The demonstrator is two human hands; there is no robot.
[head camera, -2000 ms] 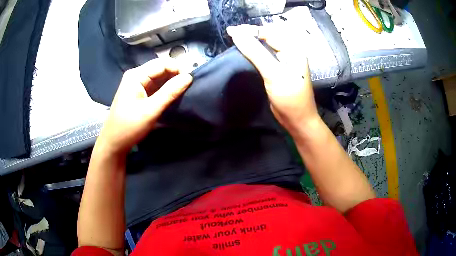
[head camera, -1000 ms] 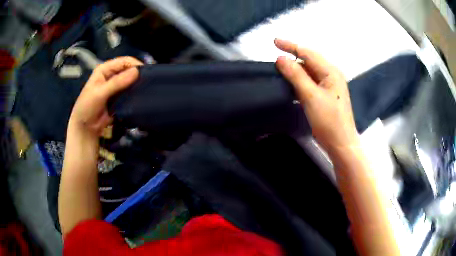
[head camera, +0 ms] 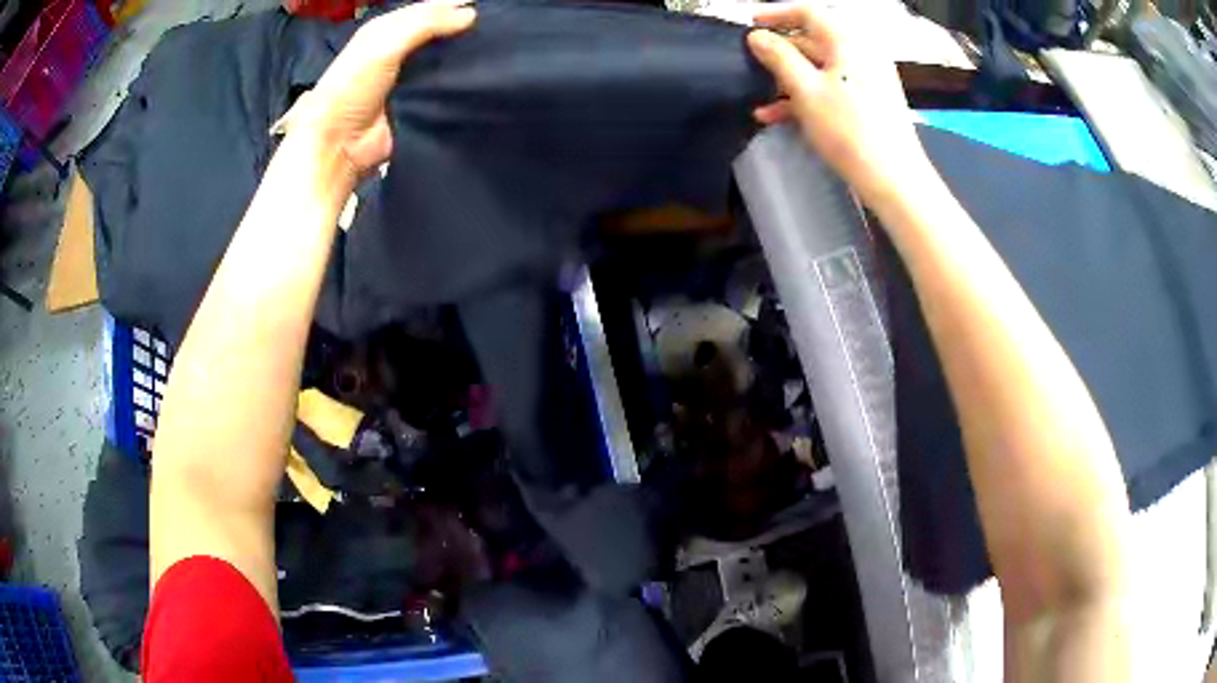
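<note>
A dark navy garment piece (head camera: pixel 587 114) is stretched between my two hands at the top centre, with its lower part hanging down over the floor area. My left hand (head camera: pixel 367 87) grips its upper left edge. My right hand (head camera: pixel 834 100) grips its upper right edge, with fingers and thumb at the cloth. Both hands are above and left of the sewing table's edge (head camera: pixel 834 347). A large dark cut panel (head camera: pixel 1068 307) lies on the table under my right forearm.
A blue crate (head camera: pixel 134 380) with dark cloth (head camera: pixel 200 147) stands at the left. Tan scraps (head camera: pixel 327 418) and dark waste lie below. A bright blue pad (head camera: pixel 1021 134) shows at the upper right. Another blue crate (head camera: pixel 34 634) is at the lower left corner.
The view has turned left, away from the machine. The garment piece has left the machine and is now held up, stretched between both hands, higher in view than one second ago.
</note>
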